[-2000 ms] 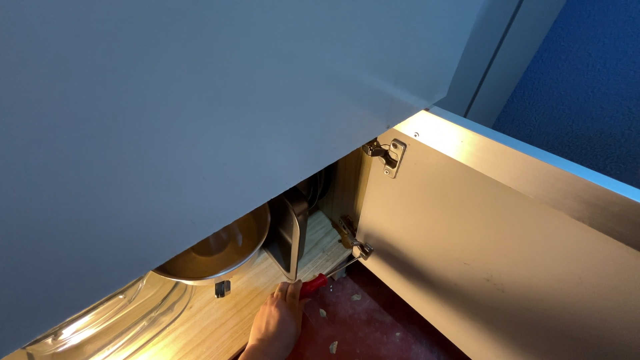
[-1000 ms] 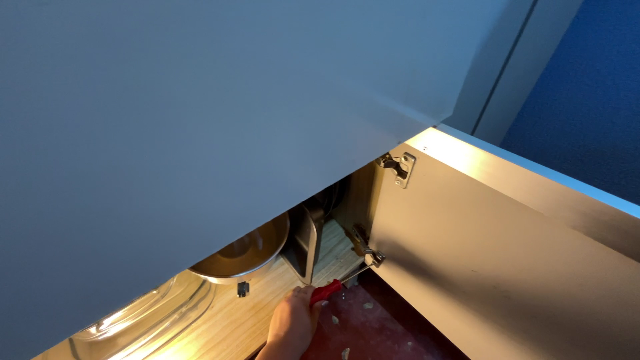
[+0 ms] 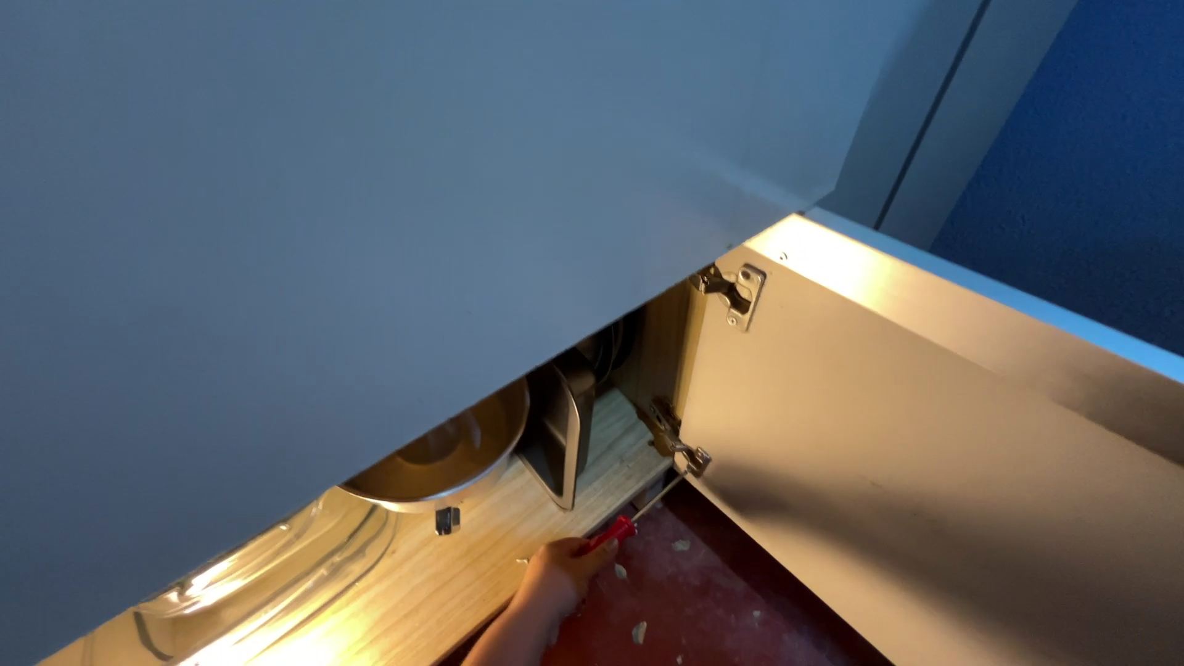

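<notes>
My left hand (image 3: 564,569) reaches up from the bottom edge and is closed around the red handle of a screwdriver (image 3: 613,532). The thin metal shaft points up and to the right, its tip at the lower cabinet hinge (image 3: 689,456); whether it sits in a screw cannot be told. This hinge lies at the inner face of the open cabinet door (image 3: 888,435). The upper hinge (image 3: 743,294) is higher on the same door. My right hand is out of view.
A pale panel (image 3: 370,222) covers the upper left. On the wooden cabinet shelf (image 3: 472,564) stand a metal pot (image 3: 435,467) and a dark rectangular pan (image 3: 566,435), beside shiny clear plastic or glass (image 3: 268,583). Pale flakes lie on the red floor (image 3: 684,601).
The screwdriver stays in my left hand, near the lower hinge throughout. The view has shifted slightly.
</notes>
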